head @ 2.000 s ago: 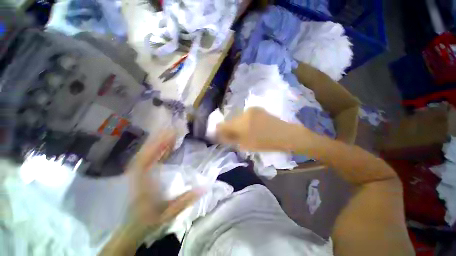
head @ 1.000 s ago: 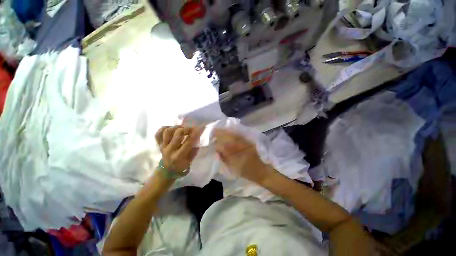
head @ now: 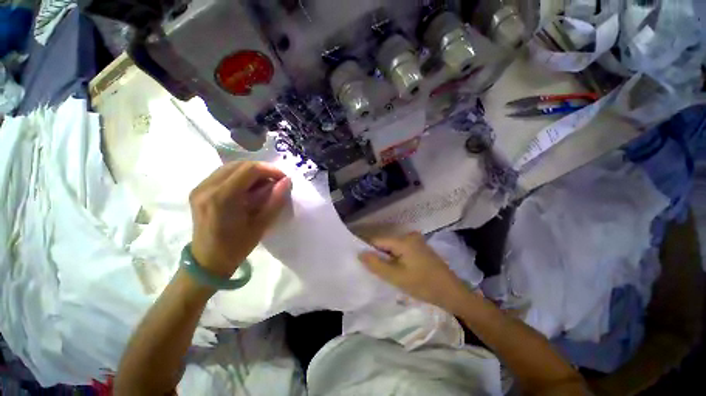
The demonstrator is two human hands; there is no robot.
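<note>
A white fabric panel [head: 310,240] lies over the table's front edge, its upper end at the needle area [head: 298,151] of the overlock machine [head: 310,46]. My left hand [head: 236,213], with a green bangle at the wrist, pinches the fabric just left of and below the needle area. My right hand [head: 406,263] grips the panel's right edge between thumb and fingers, lower down in front of the cloth plate. The fabric between my hands is fairly flat. Glare washes out the cloth beside the needle.
A long heap of white pieces [head: 54,232] hangs at the left. A second white pile [head: 580,240] lies on blue cloth [head: 619,325] at the right. Snips with red and blue handles [head: 550,102] and curling printed tape [head: 569,128] lie right of the machine.
The head view is closer to the machine. My hands have moved apart, the left one up beside the needle area, the right one down along the panel's edge. The bunched fabric is now spread flatter.
</note>
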